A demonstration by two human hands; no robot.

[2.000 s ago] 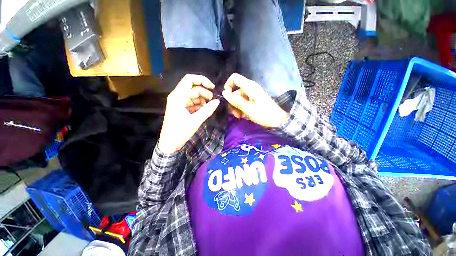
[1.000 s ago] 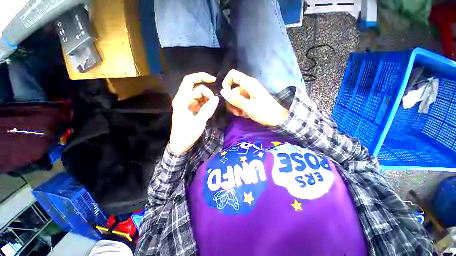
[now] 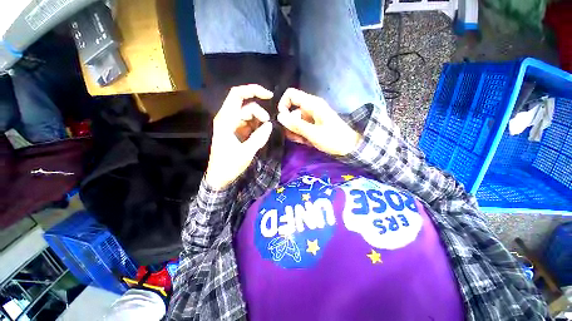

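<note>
Black fabric (image 3: 241,74) lies over my lap between the jeans legs and runs down behind my hands. My left hand (image 3: 239,136) is over the lap, fingers curled, with the thumb near a bent finger. My right hand (image 3: 317,123) is close beside it, its thumb and index finger close together. The fingertips face each other across a small dark gap. Anything thin or dark pinched between them is too small to make out against the black fabric.
A blue crate (image 3: 463,119) with pale scrap stands at right. A box (image 3: 145,47) bearing a grey part is upper left. A black cloth pile (image 3: 141,194), maroon cloth (image 3: 37,182) and another blue crate (image 3: 91,251) are at left. A cable lies on the speckled floor.
My hands have stayed over the lap. The fingertips have moved slightly, and my left thumb and index finger look a little wider apart. The surroundings have shifted slightly with the camera.
</note>
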